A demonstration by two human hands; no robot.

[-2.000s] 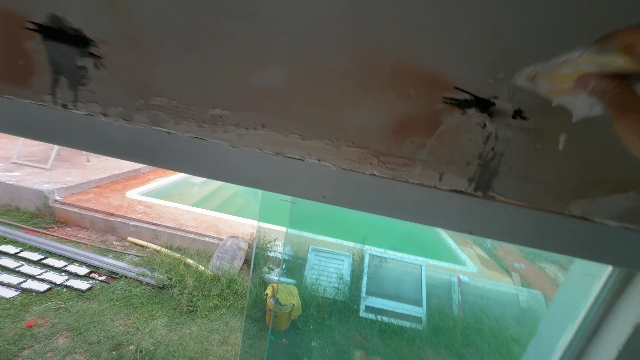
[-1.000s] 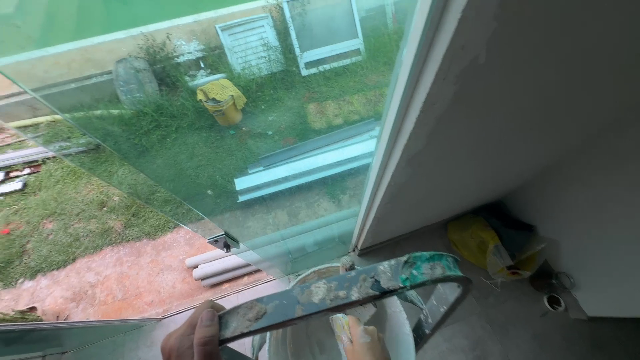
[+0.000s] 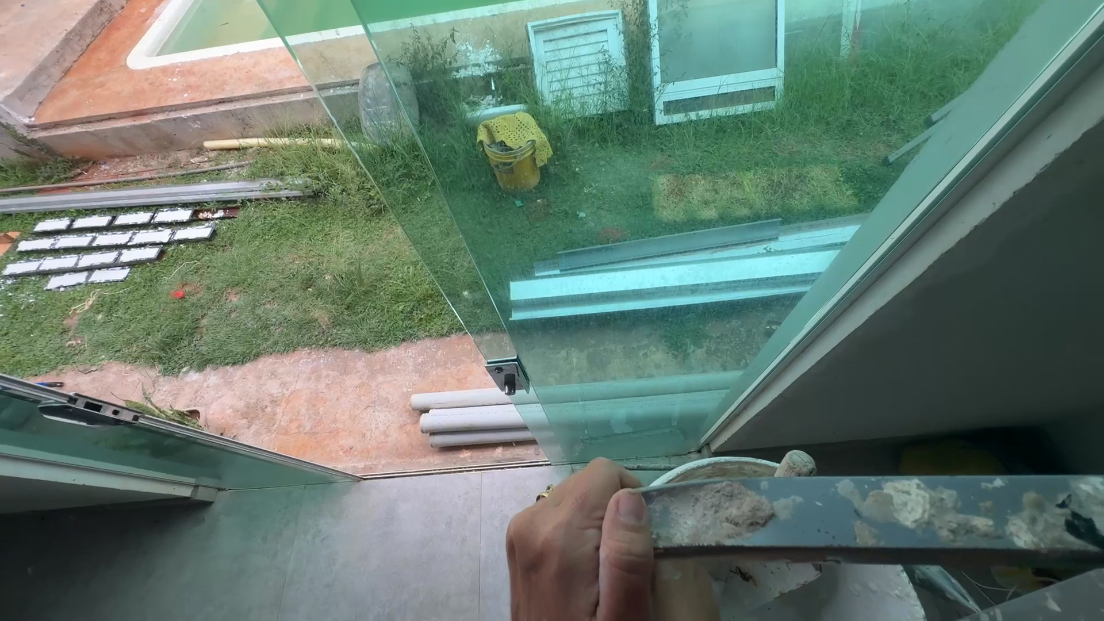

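My left hand [image 3: 580,543] grips the near left end of a grey metal bar [image 3: 819,517], which looks like part of a stepladder and is spattered with dried plaster. Its thumb lies over the top of the bar. Below the bar, just right of that thumb, is a blurred patch of skin that seems to be my right hand [image 3: 686,593]; its fingers and anything in them are hidden. Behind and beneath the bar stands a white bucket [image 3: 716,468], partly covered by it. A crusted, rounded handle end [image 3: 795,464] shows at the bucket's rim.
Tall glass door panels [image 3: 621,345] stand past the bucket, with a metal lock [image 3: 507,377] on one edge. Another door edge [image 3: 95,412] is at left. Grey floor tiles [image 3: 388,535] lie below. Outside are pipes [image 3: 474,420], grass, metal profiles [image 3: 673,276] and a yellow bucket [image 3: 516,166].
Two seconds ago a hand held a whitish cloth against the wall above. One second ago the right hand was at the bucket with something whitish; now it is mostly hidden. My left hand still holds the bar.
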